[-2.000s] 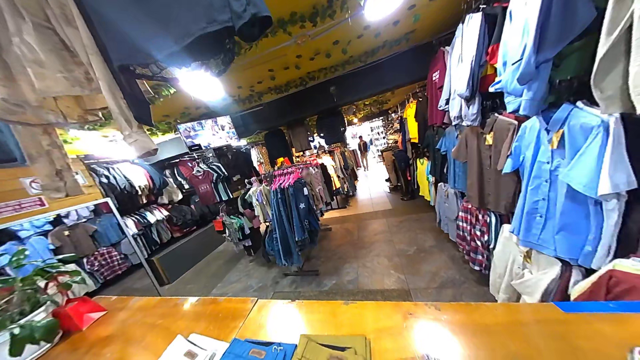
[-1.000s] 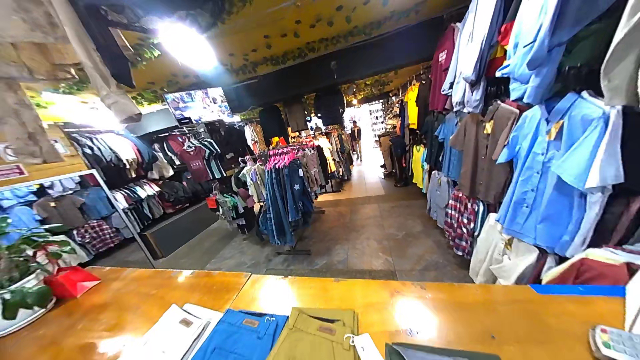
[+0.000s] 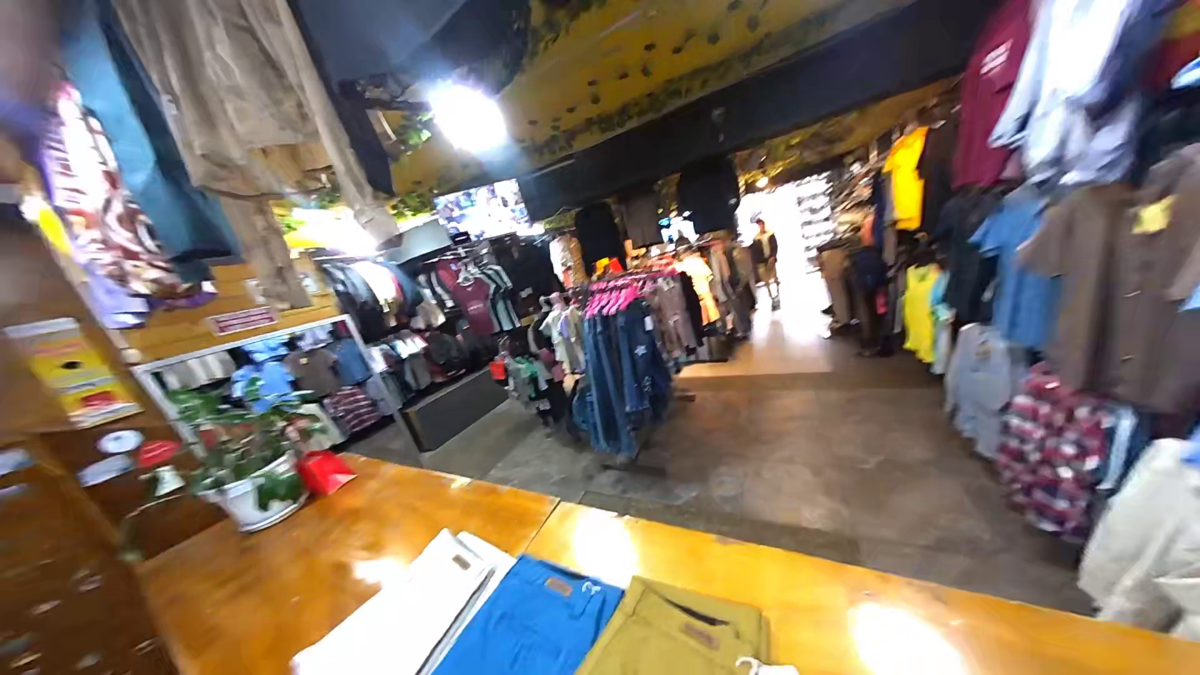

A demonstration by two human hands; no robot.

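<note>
Neither my left hand nor my right hand is in the view. Folded white trousers (image 3: pixel 412 600) lie on a glossy wooden counter (image 3: pixel 441 506) at the bottom of the view. Beside them, on the right, are folded blue trousers (image 3: pixel 530 623) with a small brown patch at the waistband. Folded olive trousers (image 3: pixel 675 633) lie to the right of the blue ones, also with a brown patch. A bit of a white thing shows at their lower right edge, cut off by the frame. The lower parts of all three garments run out of view.
A plant in a white pot (image 3: pixel 253 497) and a red object (image 3: pixel 325 472) stand at the counter's left end. Beyond the counter, a rack of jeans (image 3: pixel 614 375) stands on the floor. Shirts hang along the right wall. A person (image 3: pixel 764 258) is far off near the bright doorway.
The view has swung left, bringing the plant and the left wall further in. The remote-like device and dark item seen on the counter a second ago are out of view.
</note>
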